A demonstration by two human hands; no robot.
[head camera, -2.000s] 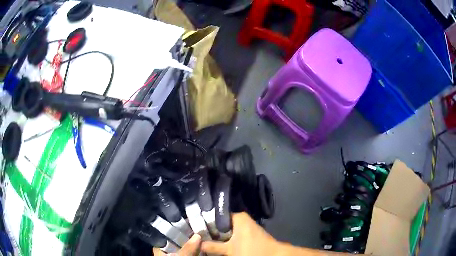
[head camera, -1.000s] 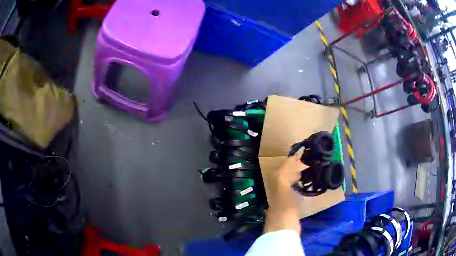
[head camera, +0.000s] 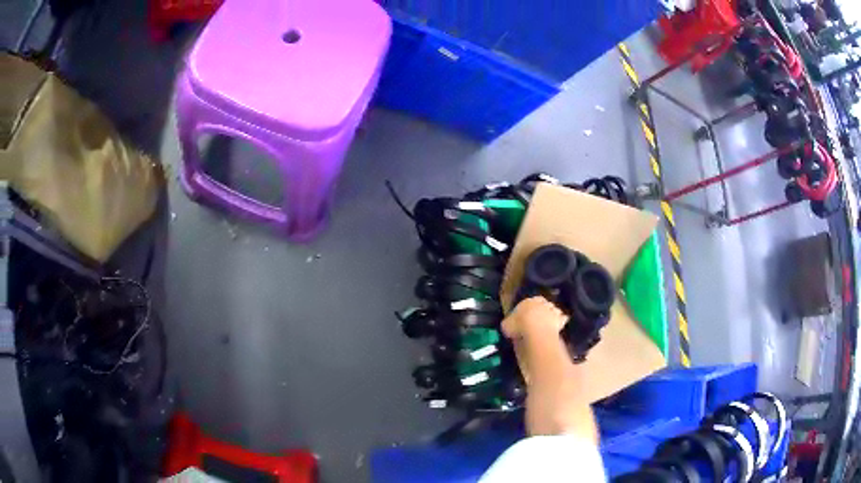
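Observation:
My right hand (head camera: 540, 325) is closed around black headphones (head camera: 572, 283) over the tan cardboard sheet (head camera: 604, 231). Two round ear cups show side by side beyond my fingers; the headband is mostly hidden by the hand. Whether the headphones rest on the cardboard, I cannot tell. The sheet is creased and lies over a green bin (head camera: 646, 292). Many black headphones with small white labels (head camera: 463, 307) hang along the bin's left side. My left hand is out of the picture.
A purple stool (head camera: 288, 71) and big blue bins (head camera: 472, 80) stand beyond. Another blue bin (head camera: 680, 391) at lower right has headphones with white bands (head camera: 727, 443). A red stool (head camera: 236, 458) is at the bottom left. Yellow-black tape (head camera: 670, 245) and a red-barred rack (head camera: 732, 170) lie right.
The view has turned right, from the bench and a bunch of headphones to the green bin. In the last second, my right hand and the headphones moved slightly left over the cardboard, and the ear cups turned.

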